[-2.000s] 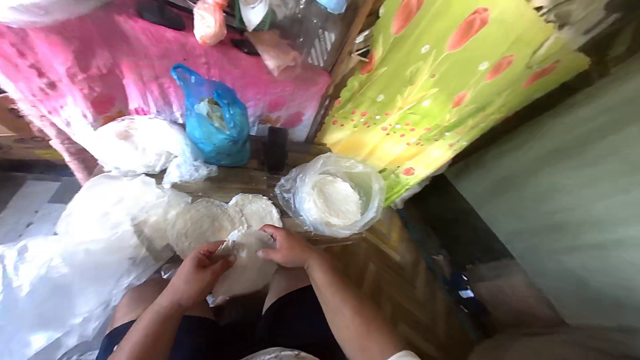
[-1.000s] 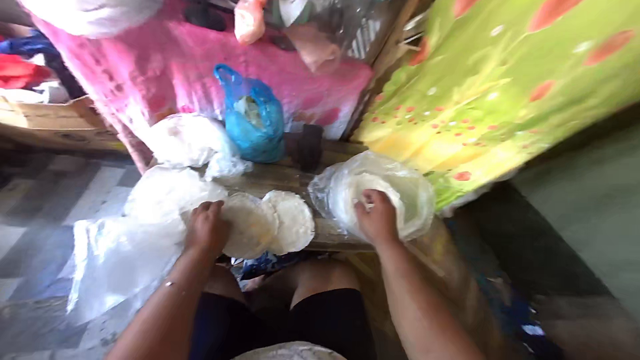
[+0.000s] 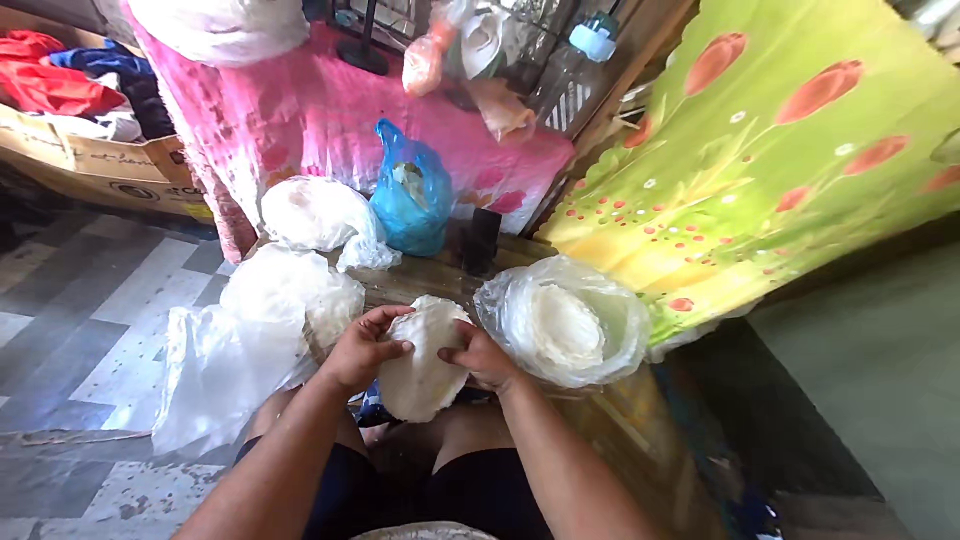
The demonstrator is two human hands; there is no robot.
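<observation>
A thin, pale round sheet, perhaps a dough wrapper [image 3: 424, 367], is held up over my lap. My left hand [image 3: 367, 349] pinches its left edge and my right hand [image 3: 480, 356] grips its right edge. Just right of my right hand, a clear plastic bag [image 3: 630, 330] lies open around a stack of similar round sheets [image 3: 566, 326]. Left of my left hand are more pale rounds [image 3: 334, 307], with a clear plastic sheet [image 3: 217, 375] hanging over the bench edge beside them.
At the back of the wooden bench [image 3: 405, 289] stand a white plastic bag [image 3: 315, 214], a blue plastic bag [image 3: 416, 199] and a dark object [image 3: 481, 240]. A pink cloth [image 3: 337, 112] hangs behind. A tulip-print cloth [image 3: 720, 180] hangs at right; a cardboard box [image 3: 112, 176] holds clothes at left.
One second ago my hands were apart, the left at the rounds and the right on the stack in the bag. Now both hold one round sheet between them over my lap.
</observation>
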